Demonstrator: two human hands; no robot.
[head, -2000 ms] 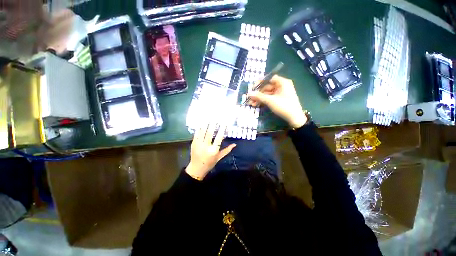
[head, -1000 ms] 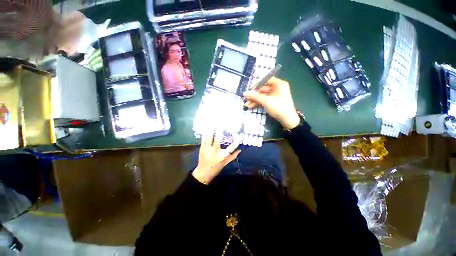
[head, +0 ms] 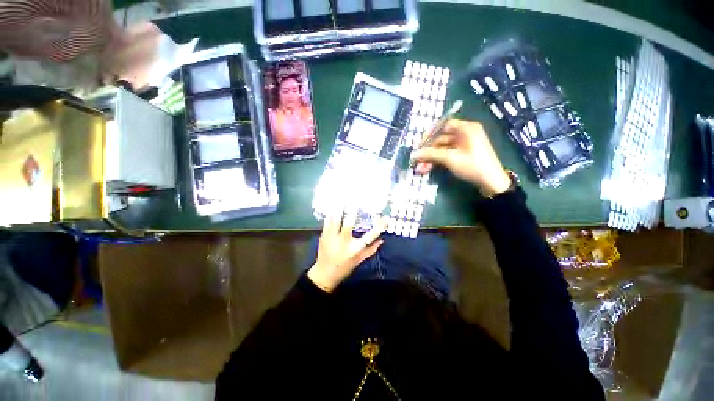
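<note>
A four-window display panel strip (head: 374, 117) lies tilted on the green mat, its near half washed out by glare. My left hand (head: 343, 249) rests flat on the strip's near end, fingers spread. A pad sheet (head: 425, 86) with rows of white pieces lies beside and partly under the strip on the right. My right hand (head: 463, 153) holds thin grey tweezers (head: 448, 119) above the pad sheet, beside the strip's right edge. Their tips are partly hidden by fingers, and I cannot tell whether they hold a piece.
Stacked panels in clear trays stand at left (head: 223, 129) and far side (head: 337, 27). A smartphone (head: 290, 113) lies between. Right are a dark panel strip with white tabs (head: 540, 110) and spare pad sheets (head: 640, 133). A gold box (head: 82, 160) and white box (head: 141, 141) stand left.
The whole view has shifted, so the bench items appear further right and lower. My right hand has moved slightly away from the strip with the tweezers. My left hand stays on the strip's near end.
</note>
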